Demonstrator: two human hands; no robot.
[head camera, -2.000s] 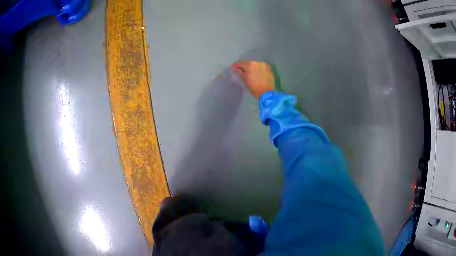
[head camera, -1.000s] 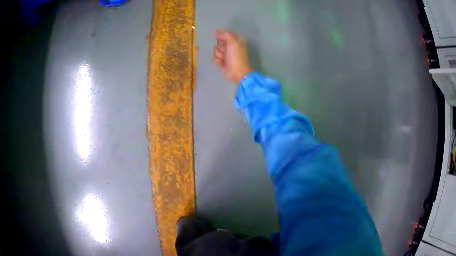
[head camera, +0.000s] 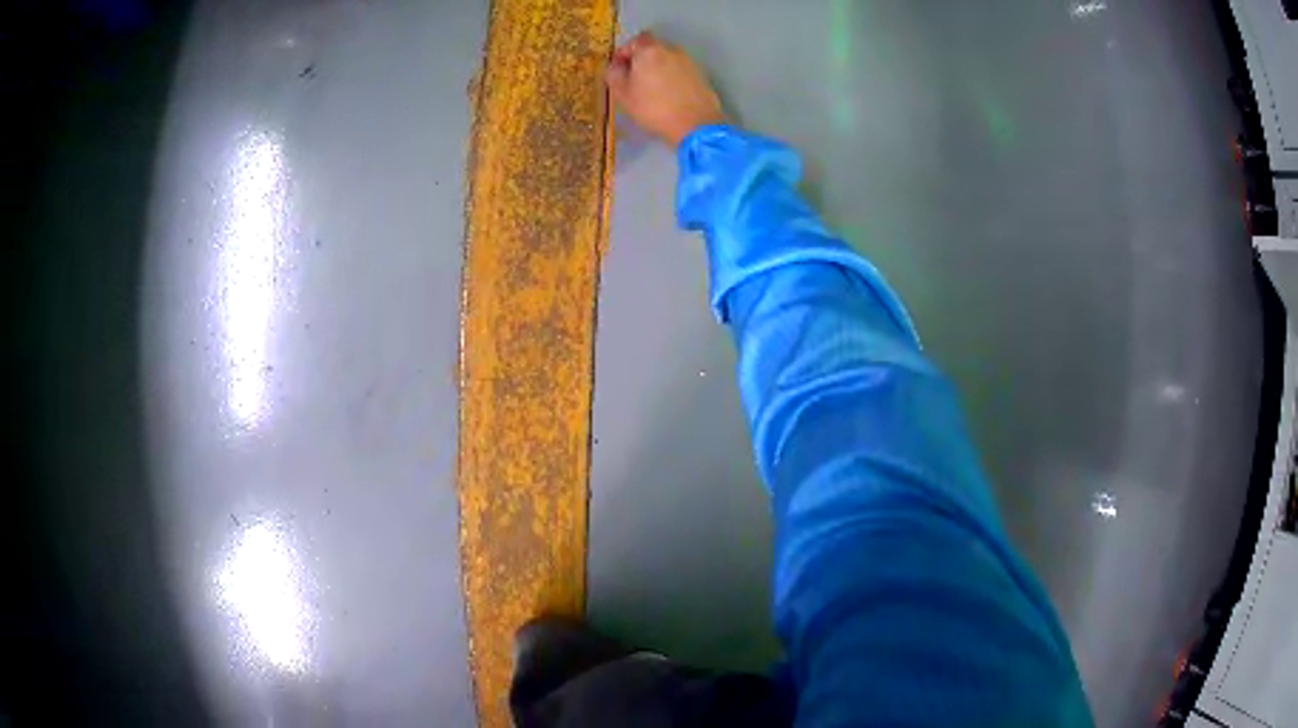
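My right hand (head camera: 663, 90), bare, in a light-blue sleeve, reaches down to the grey floor (head camera: 712, 469) near the top of the view. Its fingertips are bent together at the right edge of the yellow-orange floor line (head camera: 527, 356). Whether anything is between the fingertips cannot be told; the hand hides that spot. My left hand is not in view.
A dark shoe or trouser leg (head camera: 626, 690) is at the bottom, its tip over the floor line. White machine cabinets (head camera: 1274, 327) stand along the far right edge. A tiny pale speck (head camera: 700, 373) lies on the floor left of the sleeve.
My right hand has moved up and left to the floor line's edge, where a small bright speck showed earlier. The view has shifted, and the blue stool has mostly left it.
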